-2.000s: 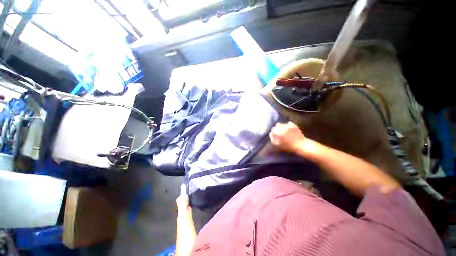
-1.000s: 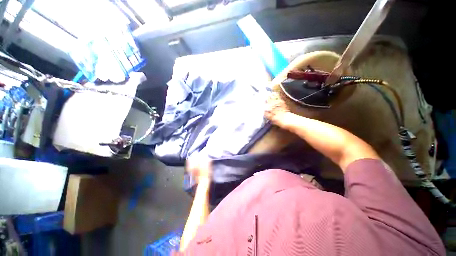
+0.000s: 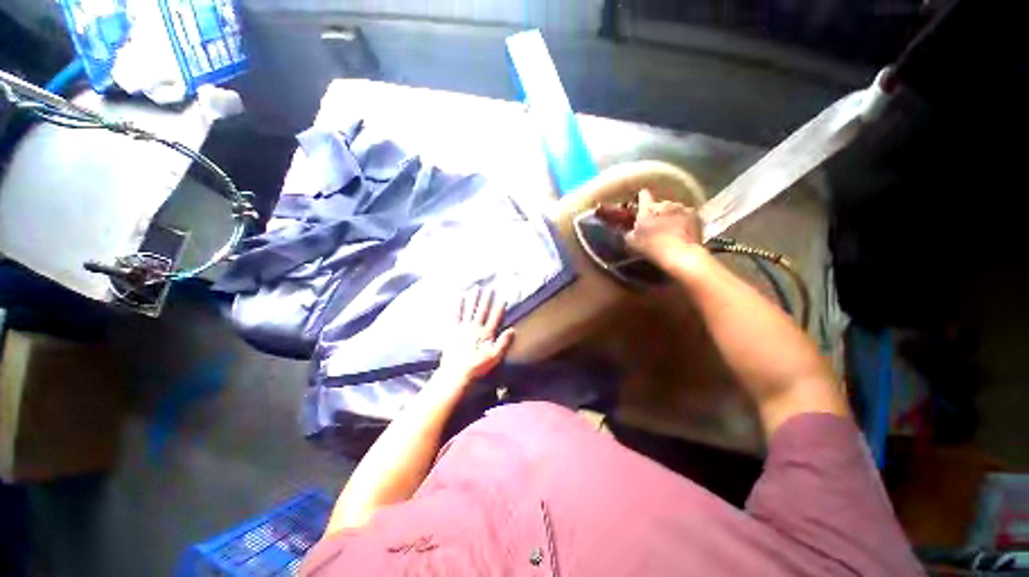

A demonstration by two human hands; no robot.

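A dark blue-grey garment (image 3: pixel 395 214) lies heaped at the left and spread towards the padded form, its shiny pale lilac lining (image 3: pixel 440 287) facing up. A straight dark edge runs along its right side. My left hand (image 3: pixel 483 336) lies on the lining near the dark edge, fingers spread and holding nothing. My right hand (image 3: pixel 663 223) is closed round the red-brown handle of the steam iron (image 3: pixel 609 246). The iron rests on the rounded end of the tan padded form (image 3: pixel 564 319), right of the garment.
A whitish band (image 3: pixel 790 158) slants from the iron to the upper right, with hoses (image 3: pixel 779 265) behind. A blue strip (image 3: pixel 551 113) lies behind the form. At left stand another white-topped station (image 3: pixel 79 203), a cardboard box (image 3: pixel 56 406) and a blue crate (image 3: pixel 265 539) on the floor.
My right hand has left the garment and taken hold of the iron's handle. My left hand has moved up and right onto the lining. The camera view has shifted.
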